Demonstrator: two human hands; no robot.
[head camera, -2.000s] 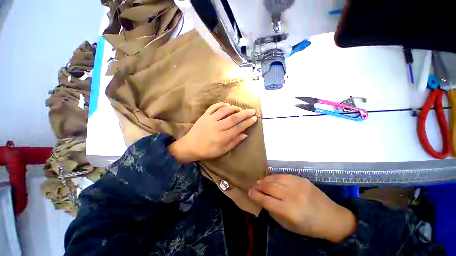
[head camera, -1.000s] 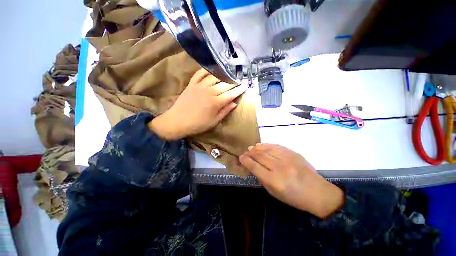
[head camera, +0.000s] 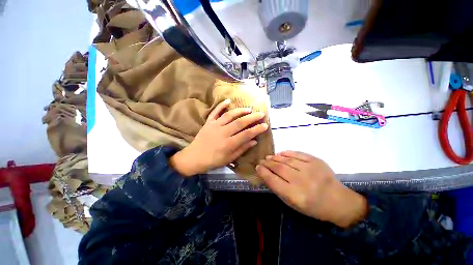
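The tan-brown garment piece lies on the white table, its right edge running toward me from the bright needle area of the sewing machine. My left hand lies flat on the cloth just in front of the needle area, fingers slightly spread. My right hand pinches the near corner of the cloth at the table's front edge, between thumb and fingers. The ribbed grey-blue cylinder stands right of the needle. The presser foot is lost in the glare.
Thread snips with pink and blue handles lie right of the needle. Red-handled scissors lie at the far right. A dark case overhangs the upper right. Brown cloth bundles hang left of the table, near a red pipe.
Over two seconds the cloth's near corner and my right hand have moved up toward the machine. My left hand went forward to the needle, then came back. The round badge-like item no longer shows.
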